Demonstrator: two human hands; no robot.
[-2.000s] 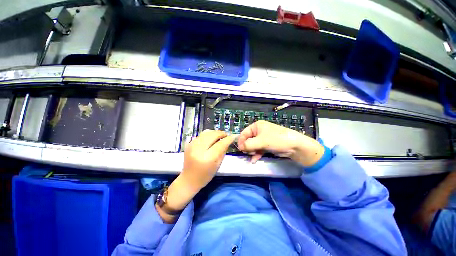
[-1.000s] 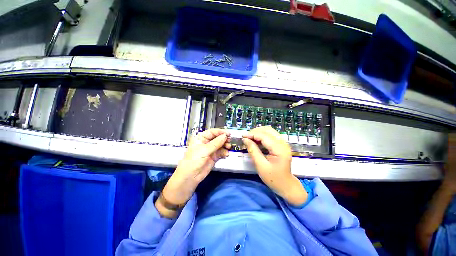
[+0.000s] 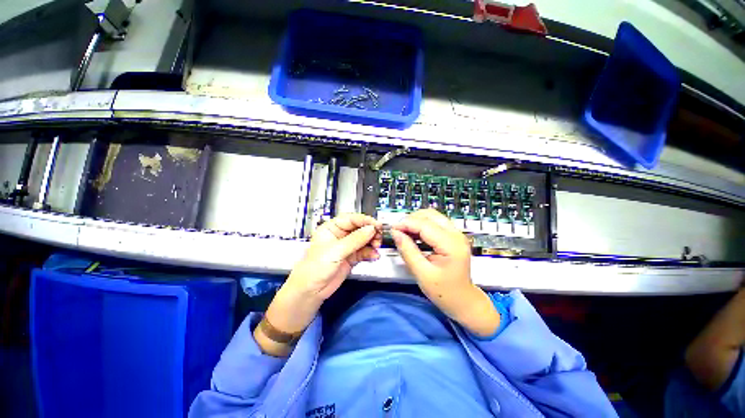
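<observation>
The black carrier holds a green circuit board panel with a row of small boards and a pale lower edge. My left hand and my right hand are over its near left part. Thumb and forefinger of each hand are pinched together, the fingertips almost meeting. A tiny thin leaded component seems to lie between them, too small to tell clearly. The fingers hide the panel's lower left corner.
A blue parts bin with loose silvery pieces stands on the shelf. A tilted blue bin is to its right, a red holder above. A dark plate lies on the track at left. Another person's arm shows at right.
Over the last second the carrier has slid slightly right along the track. My hands have stayed pinched in nearly the same place. Earlier, the view shifted and my right hand turned from a curled pose.
</observation>
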